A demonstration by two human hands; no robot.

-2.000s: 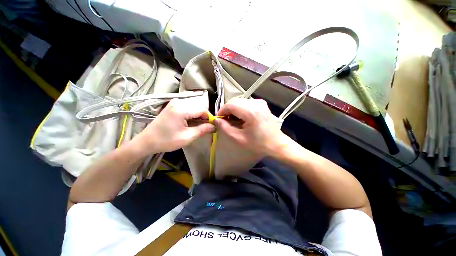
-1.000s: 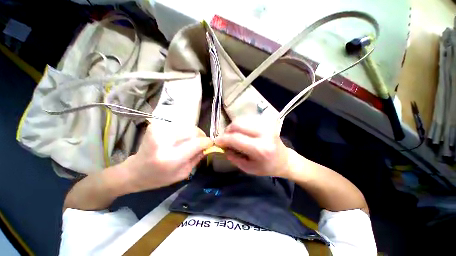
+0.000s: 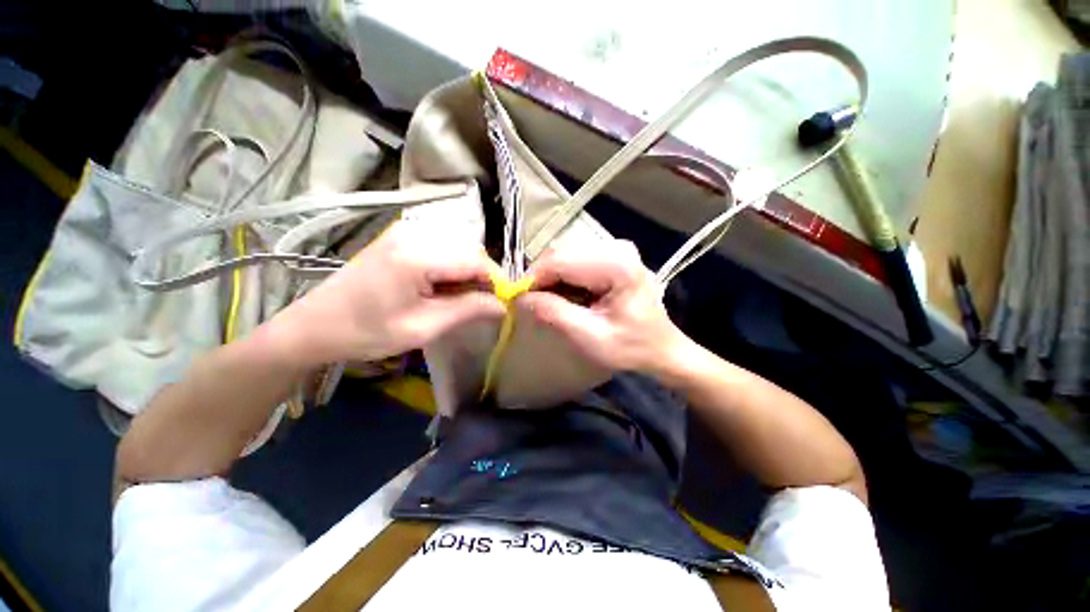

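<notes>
A beige tote bag stands against the table edge above my lap, its mouth partly open and pointing away from me. Yellow edge binding runs down its near side seam. My left hand and my right hand pinch the binding at the seam top from both sides, fingertips almost touching. The fingertips partly hide the seam top. One strap loops over the table to the right; another reaches left over the other bags.
Beige bags with yellow lines lie heaped at the left. A hammer lies on the white table beside the red steel bar. A thin dark pointed tool is right of it. Beige panels hang at far right.
Both hands dipped towards my lap, then rose again with the seam top between their fingertips. The bag mouth looks narrower than one second ago. The hammer stays on the table.
</notes>
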